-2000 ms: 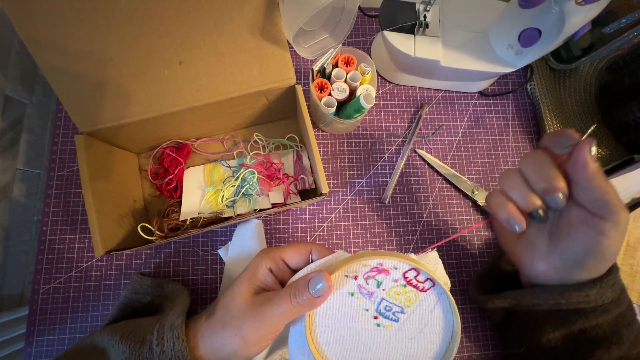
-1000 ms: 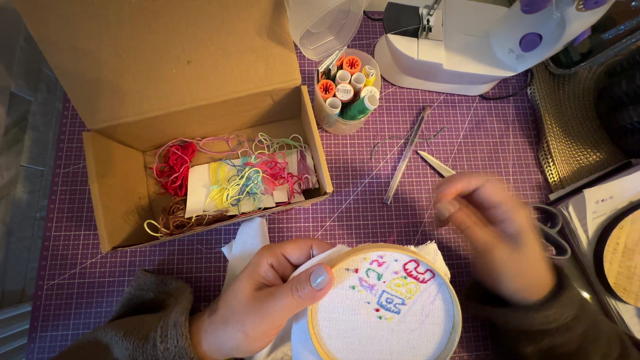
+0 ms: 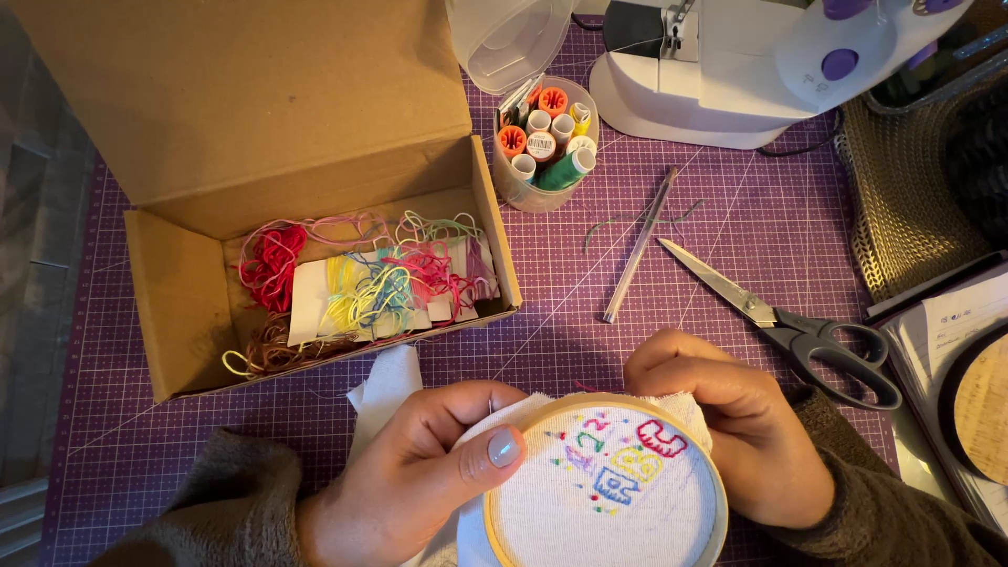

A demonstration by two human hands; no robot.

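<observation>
My left hand [image 3: 441,465] grips the left side of a wooden embroidery hoop [image 3: 494,516], its thumb on the rim. White cloth [image 3: 606,531] is stretched in the hoop, stitched with colored letters, numerals and small dots. My right hand [image 3: 724,425] is at the hoop's upper right, fingers curled behind the cloth edge; whether it holds a needle is hidden. A bit of red thread [image 3: 591,387] shows just above the hoop's rim. Scissors with dark gray handles [image 3: 819,354] lie beyond my right hand, and a clear pen [image 3: 642,248] lies to their left.
An open cardboard box [image 3: 315,177] with embroidery floss [image 3: 272,268] stands at left. A plastic tub [image 3: 535,197] of thread spools is behind the hoop, near a white sewing machine [image 3: 709,94]. Papers [image 3: 945,315] and a round wooden piece [image 3: 984,405] lie at right on the purple cutting mat [image 3: 551,339] or beside it.
My right hand was raised at the right with red thread running to the hoop; it has come down to the hoop's upper right edge. My left hand still holds the hoop.
</observation>
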